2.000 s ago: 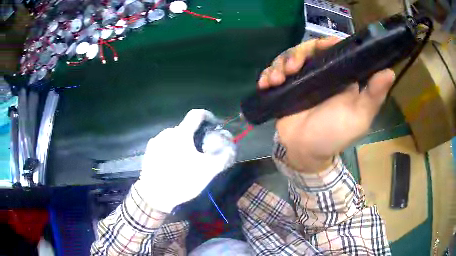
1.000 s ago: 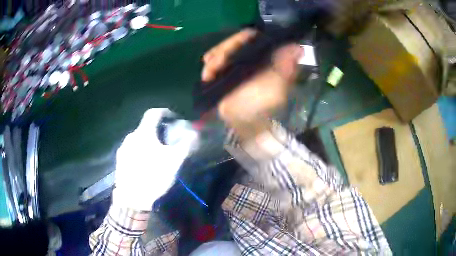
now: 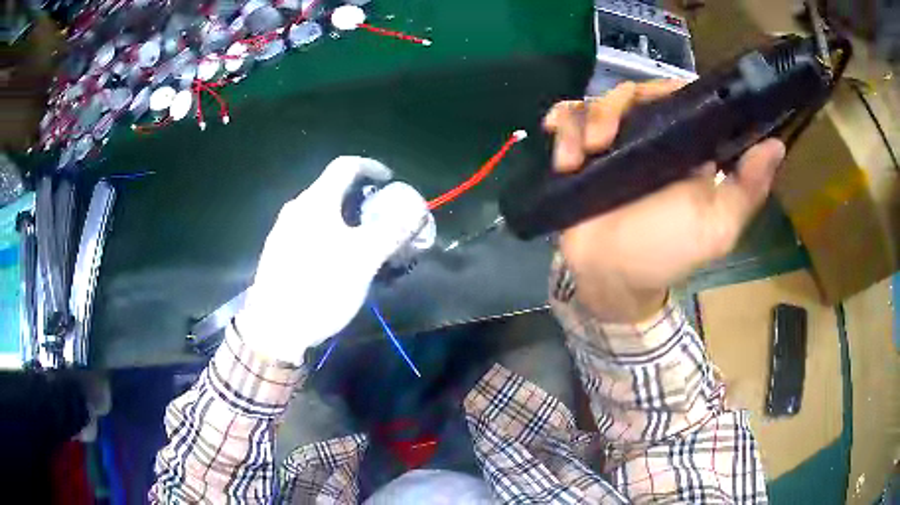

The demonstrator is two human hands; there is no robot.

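My left hand [image 3: 326, 247], in a white glove, grips a silver gear motor [image 3: 400, 212] at the end of a metal channel unit [image 3: 217, 321]. A dark fitting shows between the fingers. Red motor leads [image 3: 479, 180] with a small white plug stick out to the upper right. Blue wires [image 3: 395, 338] hang below the hand. My bare right hand [image 3: 661, 207] holds a thick black electric screwdriver [image 3: 651, 148] slanting down to the left. Its thin bit [image 3: 476, 234] points toward the motor, apart from it.
A heap of motors with red leads [image 3: 158, 74] lies at the far left. Metal channels [image 3: 89, 261] stand at the left edge. A grey-silver metal box [image 3: 643, 41] is at the far right. Cardboard [image 3: 735, 345] with a black phone [image 3: 787, 360] and a brown box [image 3: 839, 222] are at right.
The screwdriver has come back from the blurred swing toward the centre, its bit now near the motor. My left hand has tilted the motor upward, and its red leads show at full length.
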